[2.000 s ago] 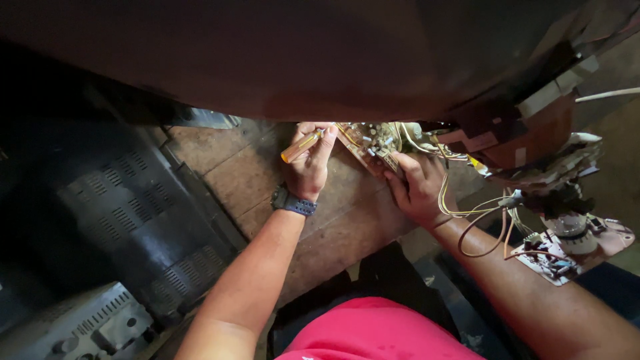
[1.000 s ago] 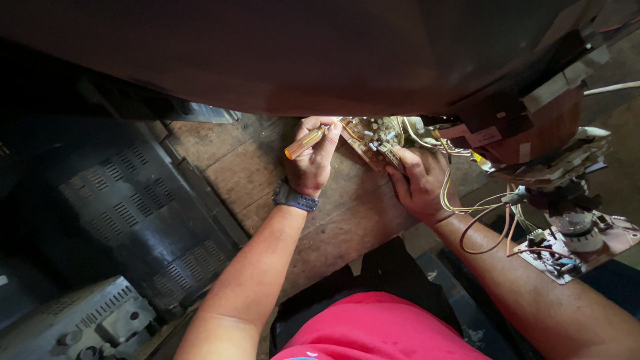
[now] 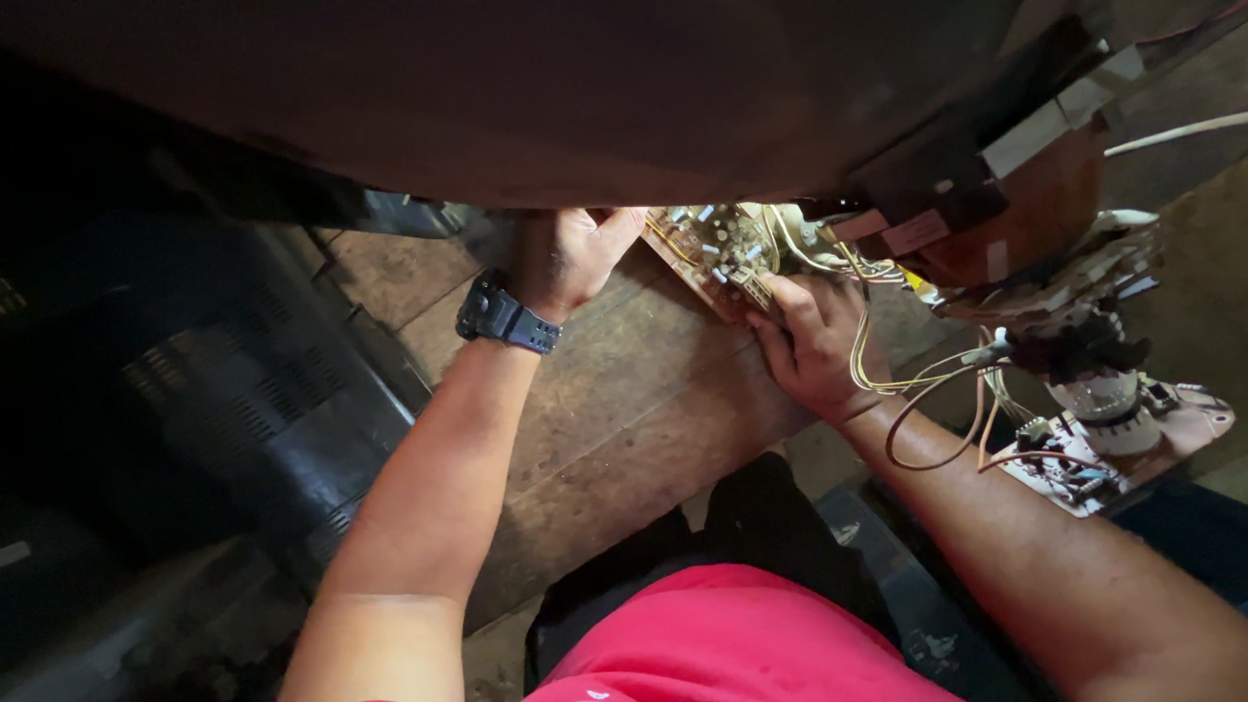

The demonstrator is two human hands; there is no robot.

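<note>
A main circuit board (image 3: 717, 255) with capacitors and wires lies at a slant on wooden planks, its far part hidden by a dark picture tube. My right hand (image 3: 814, 336) grips the board's near right edge, fingers at a small metal part. At the board's left edge is my left hand (image 3: 582, 255), a watch (image 3: 507, 317) on its wrist; its fingertips go out of sight under the tube, so what it holds cannot be told. Thin wires (image 3: 863, 341) run from the board over my right wrist towards the tube's neck, which bears a smaller circuit board (image 3: 1082, 463).
The picture tube (image 3: 585, 97) spans the top, low over both hands. A black vented plastic casing (image 3: 244, 390) stands at the left. Wooden planks (image 3: 604, 419) show between my arms. A white cable (image 3: 1175, 132) crosses at the upper right.
Both earlier frames show a screwdriver with a yellow-orange handle in my left hand; it is out of sight now. The left hand has turned and its fingers have gone under the tube. My right hand stays at the board.
</note>
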